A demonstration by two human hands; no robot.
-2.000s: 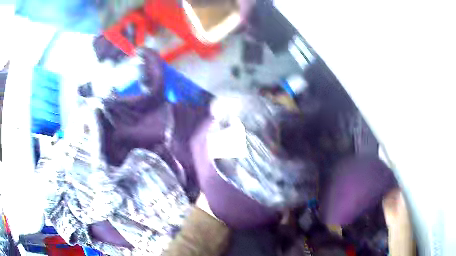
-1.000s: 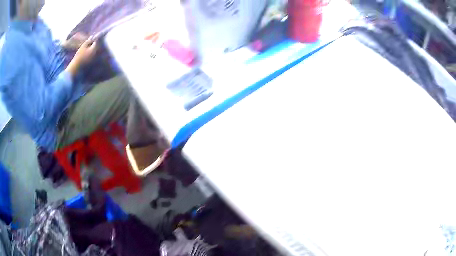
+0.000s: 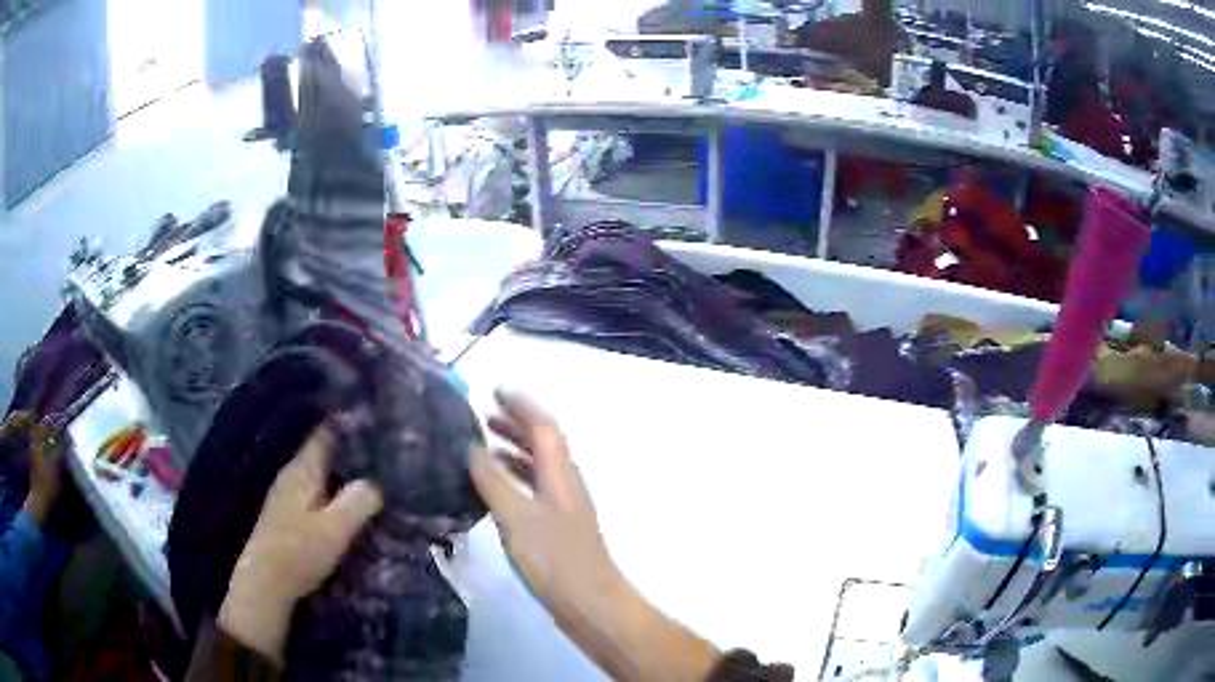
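A dark bundle of plaid cloth with purple-black layers stands in front of me at the left of the white table, its upper part rising against a grey machine housing. My left hand grips the bundle's near side, with the thumb over the plaid. My right hand is at the bundle's right edge, fingers partly spread; whether it grips the cloth is not clear. The bundle's lower end runs out of the picture.
A white sewing machine with a pink thread cone stands at the right. Piled purple and plaid pieces lie along the table's far edge. The grey housing is at the left. Another person's hand shows at the far left.
The view has swung from the floor pile and the seated person to the table and machine. Both my hands are now in view at the cloth bundle.
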